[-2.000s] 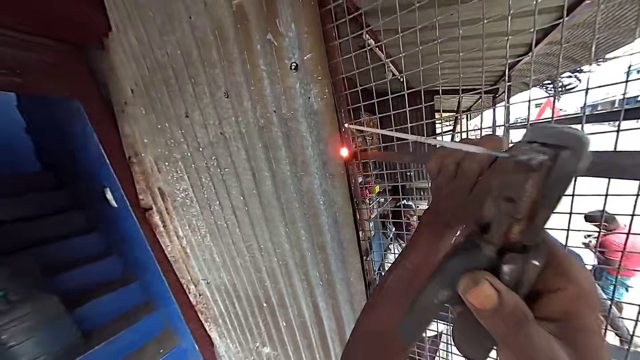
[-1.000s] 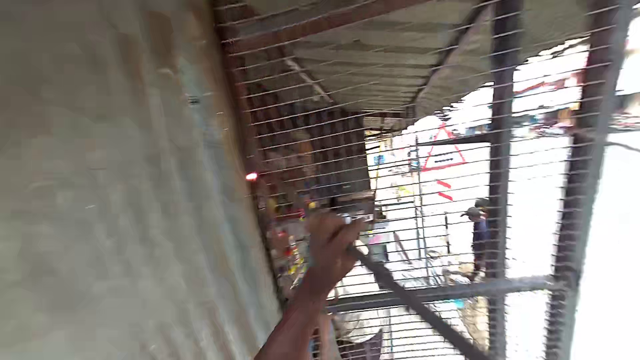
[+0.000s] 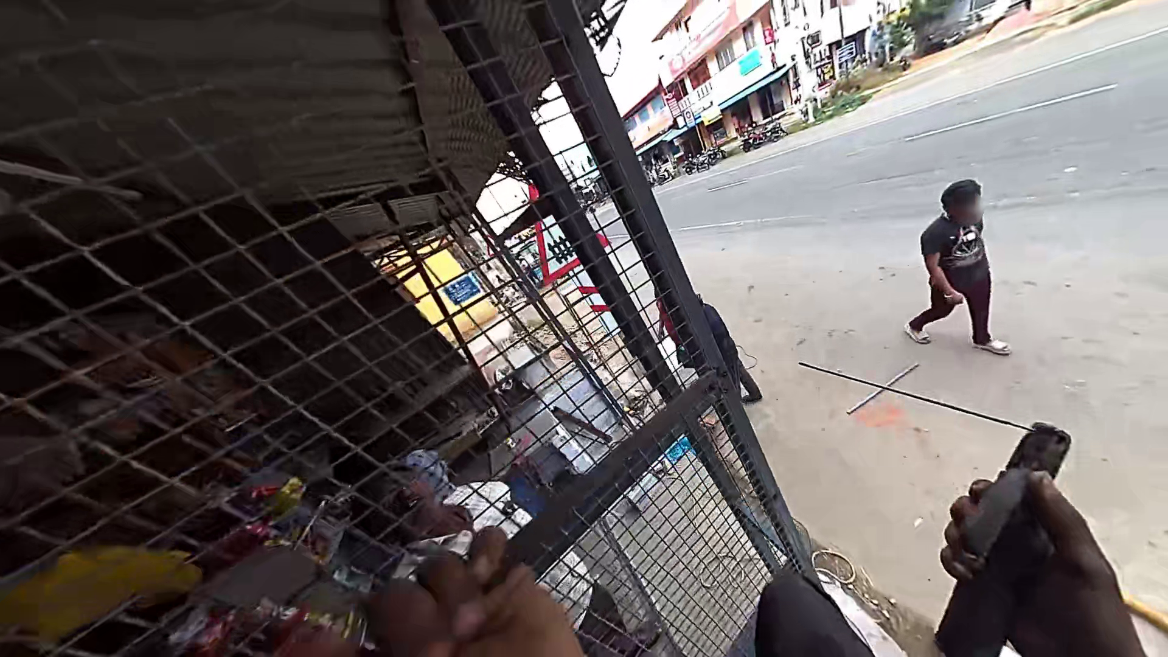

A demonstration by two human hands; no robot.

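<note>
My right hand (image 3: 1040,557), at the lower right, grips a dark welding electrode holder (image 3: 1040,452). A thin electrode (image 3: 912,394) juts leftward from its jaws over the roadside ground, apart from the mesh. My left hand (image 3: 479,598) is at the bottom centre, fingers curled, beside the lower end of a dark metal crossbar (image 3: 620,465) of the welded wire mesh panel (image 3: 228,338). Blur hides whether its fingers hold the bar or the mesh. Upright metal frame bars (image 3: 630,182) meet the crossbar at the panel's right side.
Behind the mesh are corrugated roofing (image 3: 228,100), colourful packets (image 3: 283,502) and a person in a white top (image 3: 484,502). Another person (image 3: 960,260) walks on the roadside; one in dark clothes (image 3: 721,338) is behind the frame. A dark-clothed knee (image 3: 803,611) shows below.
The view has swung right, from the corrugated wall toward the road. The red glow at the wall's edge, seen in both earlier frames, is out of view. The electrode holder now shows at lower right.
</note>
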